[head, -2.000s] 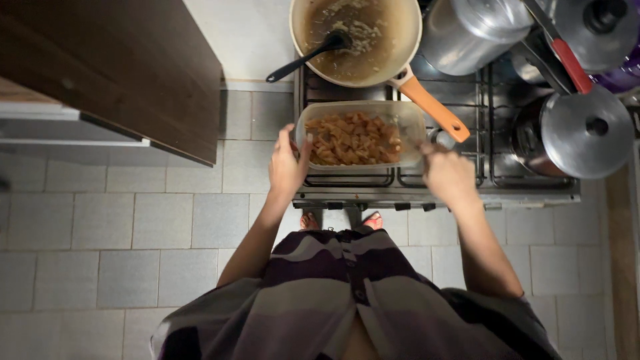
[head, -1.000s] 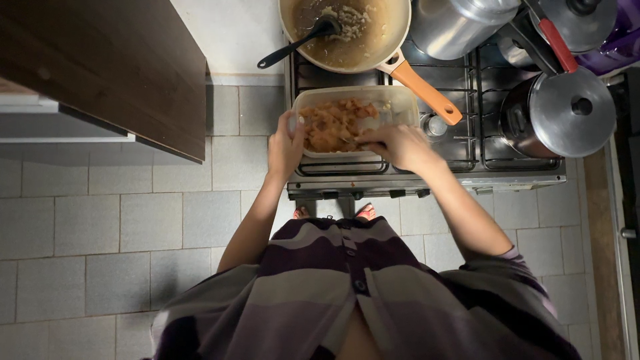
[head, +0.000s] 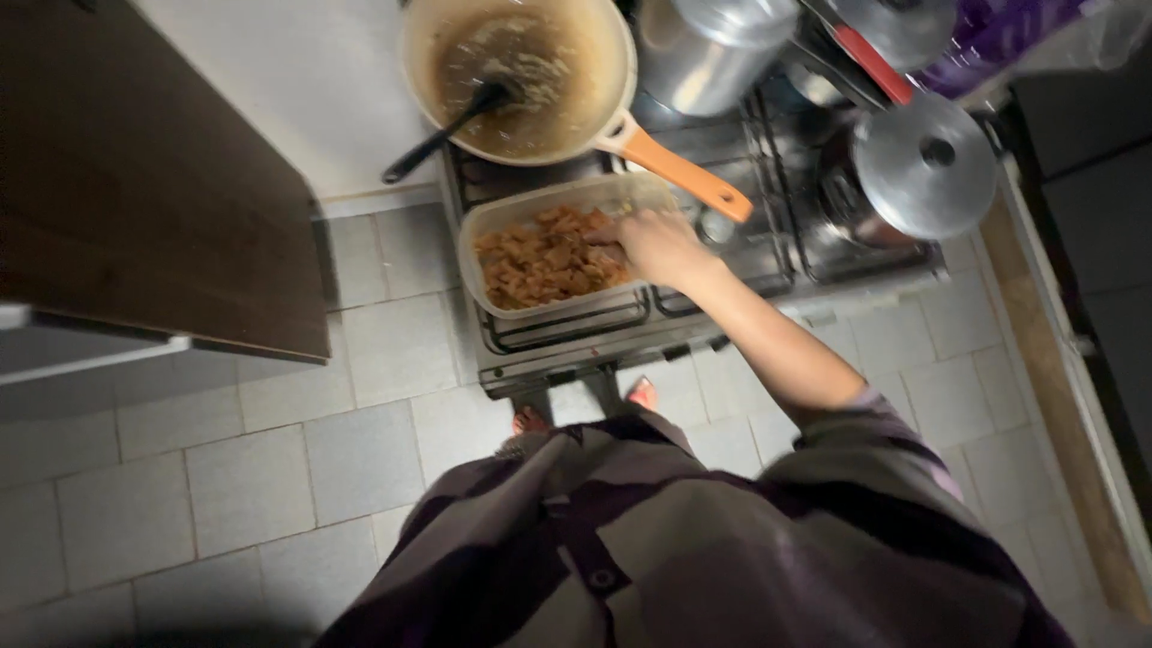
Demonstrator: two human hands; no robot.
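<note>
A translucent plastic container [head: 576, 304] rests on the front left of the gas stove, with reddish-brown chopped food pieces [head: 549, 256] inside. My right hand [head: 661, 247] reaches over the container's right end, its fingers at the food; whether they grip a piece or a utensil is hidden. My left hand is out of view. Behind the container stands a cream-coloured frying pan [head: 621, 72] with an orange handle [head: 688, 175], holding brown liquid and pale bits. A black utensil [head: 441, 144] leans in the pan, its handle over the left rim.
A tall metal pot [head: 711, 63] stands at the back of the stove [head: 585, 355]. To the right is a pot with a metal lid [head: 927, 166], near a red-and-black handle [head: 873, 63]. A dark wooden cabinet [head: 162, 207] is at the left.
My left hand, at the container's left end in both earlier frames, has gone out of view. My right hand is still over the container. The view has tilted.
</note>
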